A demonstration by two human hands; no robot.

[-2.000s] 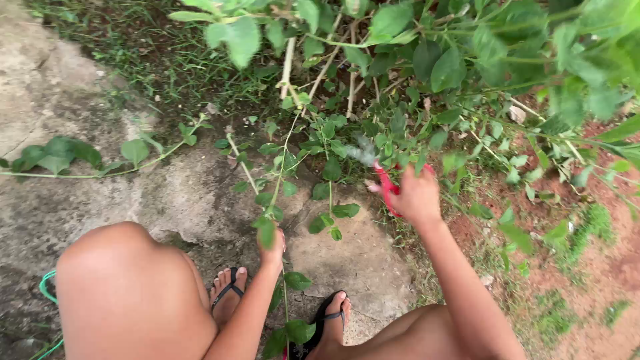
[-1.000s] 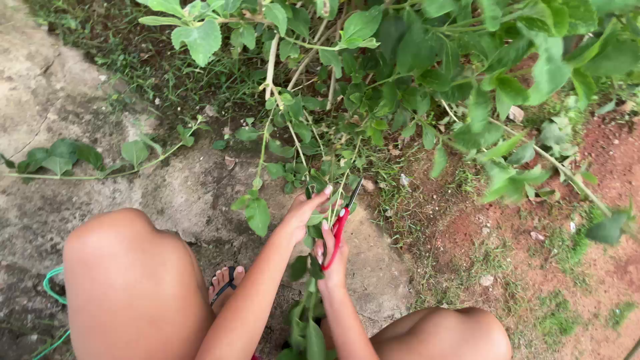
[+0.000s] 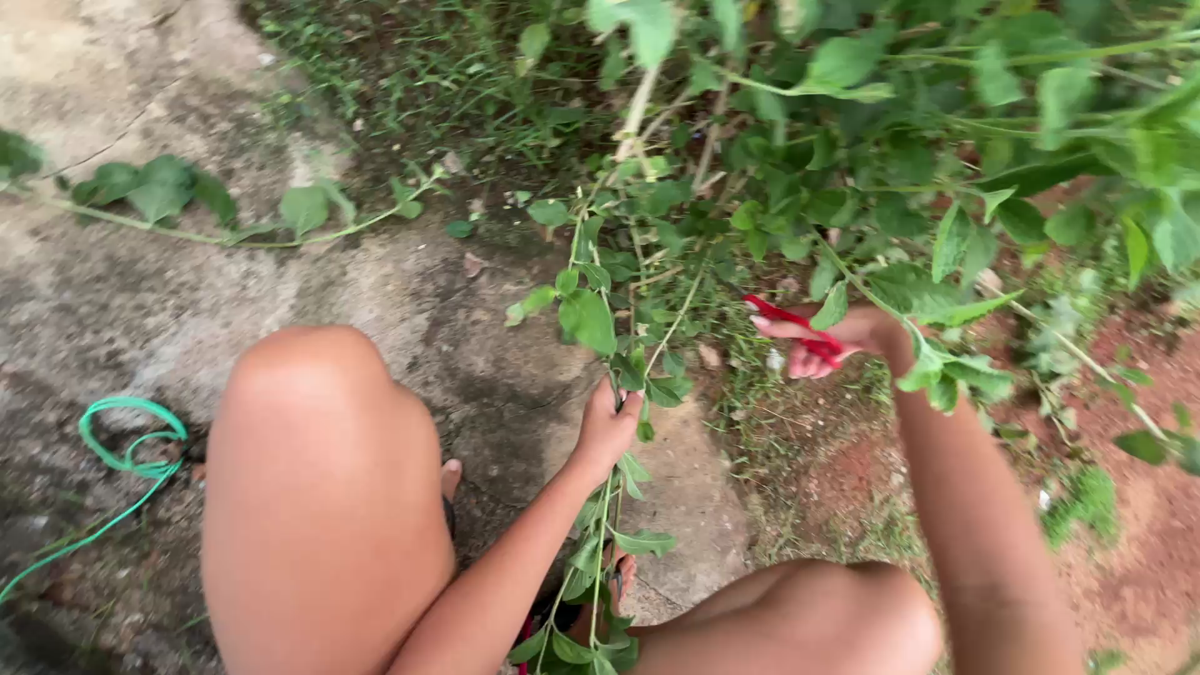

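My left hand (image 3: 609,422) grips several thin leafy stems (image 3: 605,544) between my knees; they run up toward the bush and hang down past my wrist. My right hand (image 3: 825,342) is closed around the red handles of a pair of scissors (image 3: 792,323), to the right of the stems at the bush's lower edge. The scissors' blades point up and left and are blurred among the leaves, so I cannot tell how far apart they are. The leafy bush (image 3: 844,178) fills the upper right, and one of its branches crosses in front of my right wrist.
A cut-looking leafy stem (image 3: 234,239) lies on the concrete slab (image 3: 309,281) at left. A green cord (image 3: 131,459) lies coiled beside my left knee. Grass and reddish soil (image 3: 1144,562) are at right. A long branch (image 3: 1078,352) reaches out over the soil.
My hands, close together a second ago, are now apart. My right hand has moved up and right with the scissors, while my left hand still holds stems.
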